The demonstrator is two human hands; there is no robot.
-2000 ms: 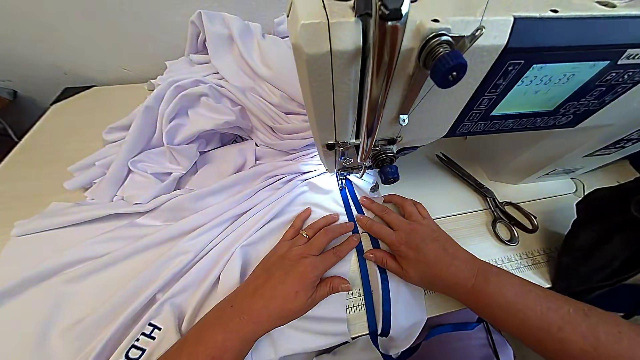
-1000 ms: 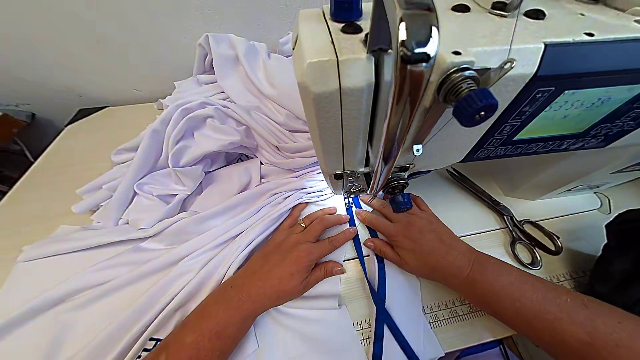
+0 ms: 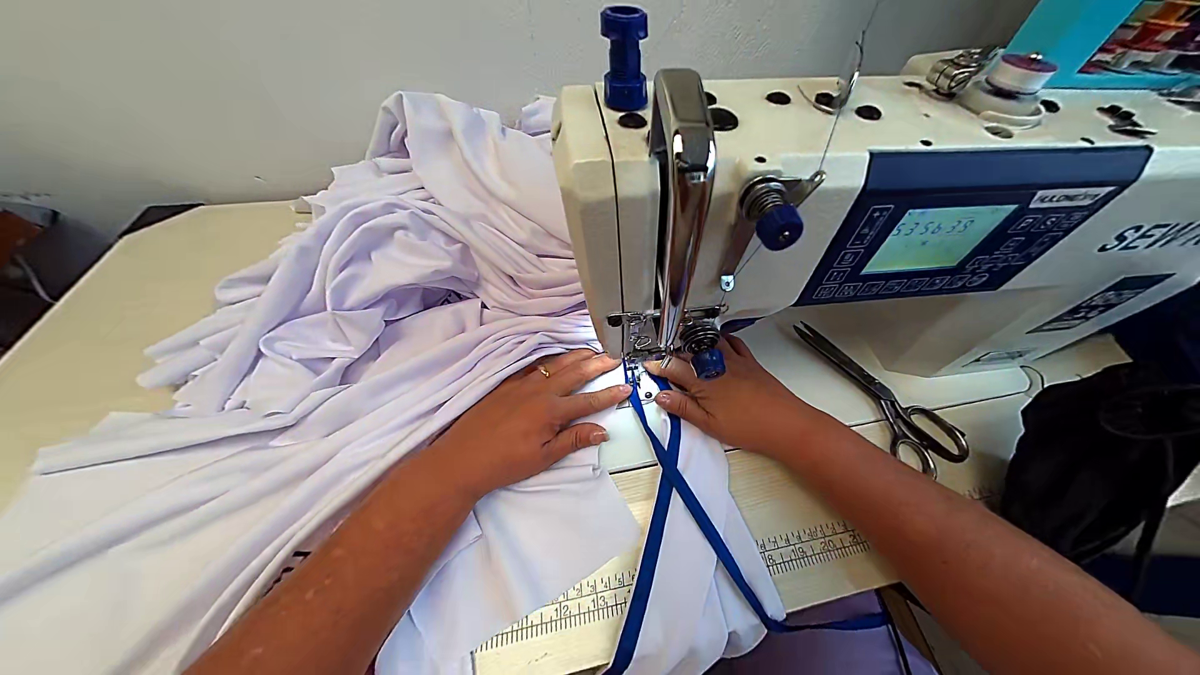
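My left hand [image 3: 539, 417] lies palm down on white fabric [image 3: 375, 281], its fingertips just left of the presser foot [image 3: 636, 373] of a sewing machine [image 3: 609, 206]. A gold-coloured ring is on one finger. My right hand [image 3: 736, 398] presses down on the other side, thumb and fingertips close to the foot; some fingers are partly behind the blue thread-tension knob. Between the hands, a narrow blue tape [image 3: 689, 497] runs from the foot toward me, and its two lengths cross. White fabric also hangs beneath the tape over the table edge. The needle point cannot be made out.
Metal scissors [image 3: 886, 394] lie right of my right hand, under the machine arm. A printed ruler strip [image 3: 806, 548] runs along the table's front. Black fabric [image 3: 1078, 459] is at the right, and a wall stands behind. Gathered white fabric covers much of the table's left side.
Both hands have moved forward to the presser foot, on either side of it. The blue tape's lengths, side by side two seconds ago, now cross. The view has shifted, showing more of the machine's top.
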